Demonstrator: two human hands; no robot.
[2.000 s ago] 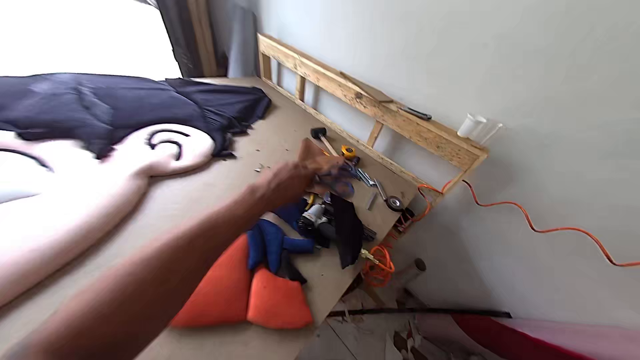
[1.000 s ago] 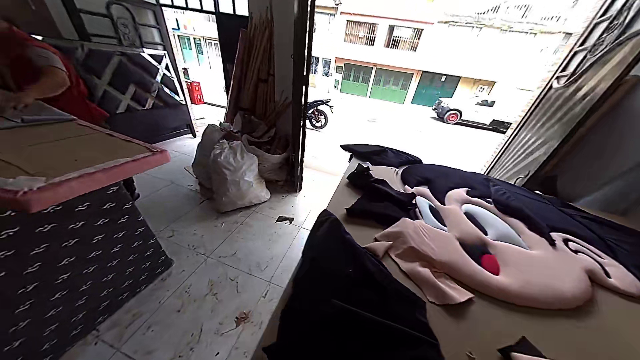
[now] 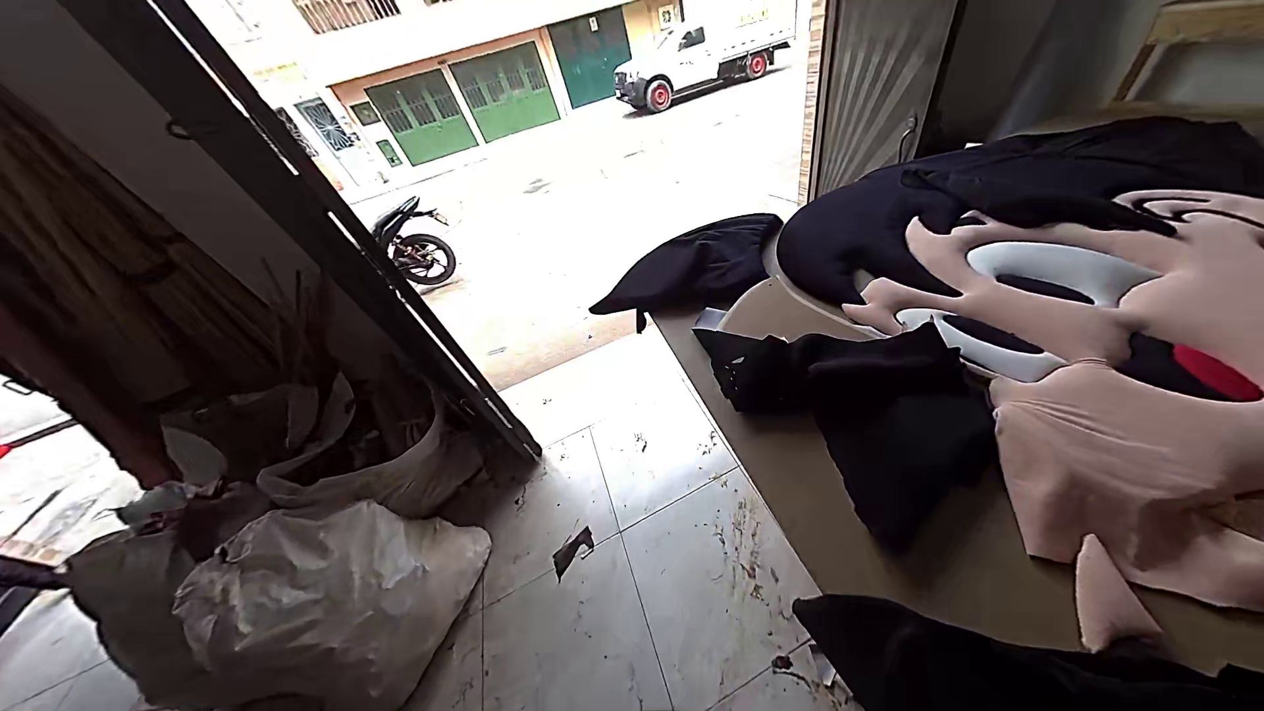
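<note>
Neither my left hand nor my right hand shows at this moment. A large padded cartoon face of pink fabric (image 3: 1047, 316) lies on the work table (image 3: 765, 459) at the right, with white and black eye pieces and a red part. Dark blue fabric (image 3: 849, 227) forms its upper edge. A crumpled piece of black fabric (image 3: 899, 434) lies beside the face, near the table's edge. Loose pink fabric (image 3: 1106, 464) spreads below the eyes, with a small pointed pink piece (image 3: 1106, 597) near it. More black fabric (image 3: 948, 652) lies at the bottom right.
Full whitish sacks (image 3: 336, 583) stand on the tiled floor at the left, below upright wooden strips (image 3: 128, 247). A dark metal door frame (image 3: 326, 227) rises beside them. Scraps (image 3: 573, 551) litter the floor. Outside are a motorcycle (image 3: 420, 242) and a white truck (image 3: 691, 59).
The view has swung widely, from the table's tool corner to the doorway. An arm reached over the tools two seconds ago; no arm shows now. The person in red at the left is out of view.
</note>
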